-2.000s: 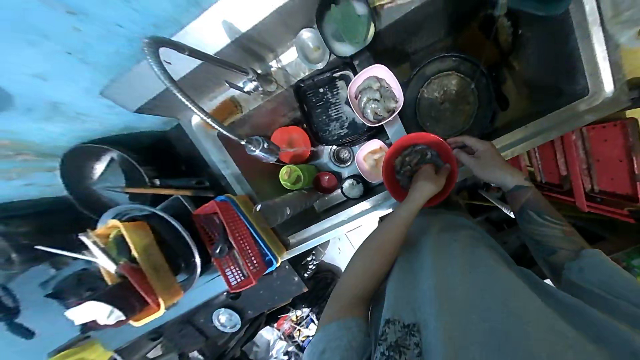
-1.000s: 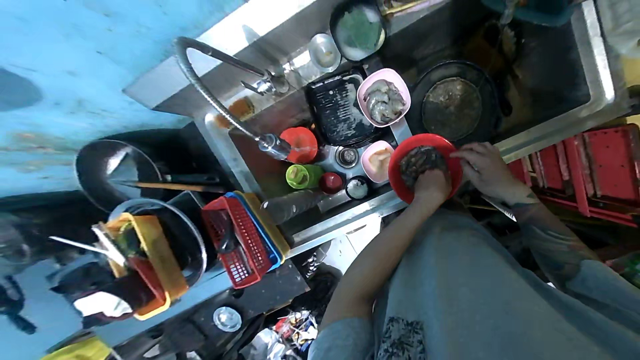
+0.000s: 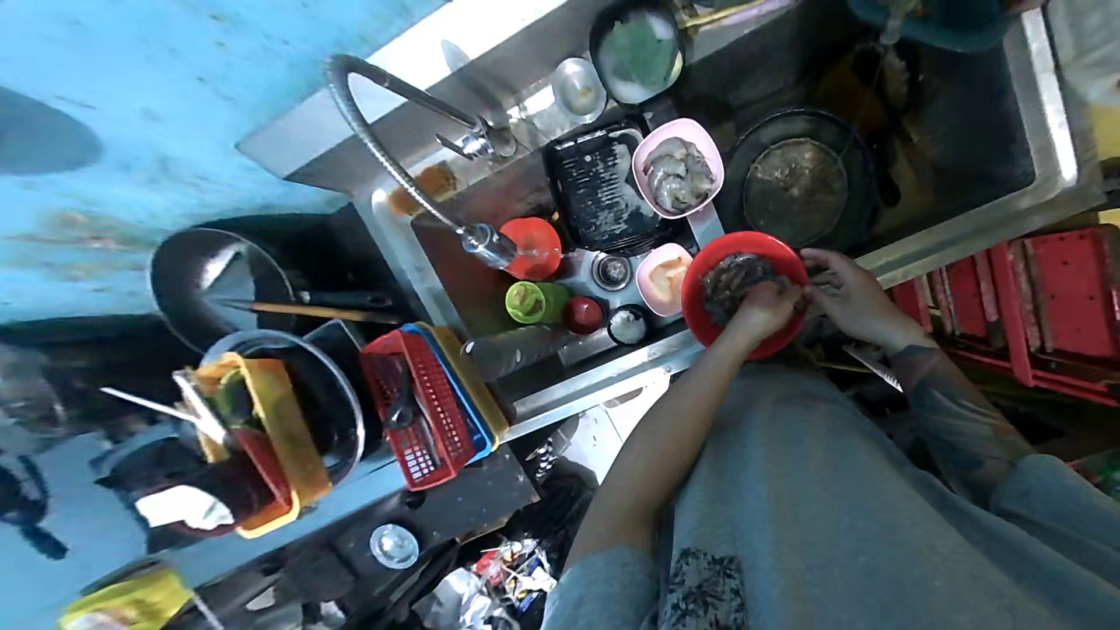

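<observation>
A red plastic bowl point(image 3: 697, 296) holds dark, raw shrimp point(image 3: 735, 278) at the sink's front edge, close against the shirt. My left hand point(image 3: 768, 308) is inside the bowl at its right side, fingertips partly hidden; whether it grips a shrimp is unclear. At the right rim, my right hand point(image 3: 844, 293) holds the bowl, its fingers close to my left hand. Behind the bowl, a pink bowl point(image 3: 638, 166) contains pale grey peeled shrimp point(image 3: 678, 175). Another small pink dish point(image 3: 647, 293) with pale orange pieces stands just left of the red bowl.
Inside the steel sink point(image 3: 1046, 105) are a black tray point(image 3: 604, 188), a dark round pan point(image 3: 862, 188), cups and a flexible faucet point(image 3: 394, 166). A knife blade point(image 3: 873, 366) lies near my right forearm. Plastic baskets point(image 3: 420, 407) stand left; red racks point(image 3: 1072, 297) are at right.
My left hand has shifted within the red bowl toward its right rim, closer to my right hand. My right hand stays at the rim. The view has drifted slightly.
</observation>
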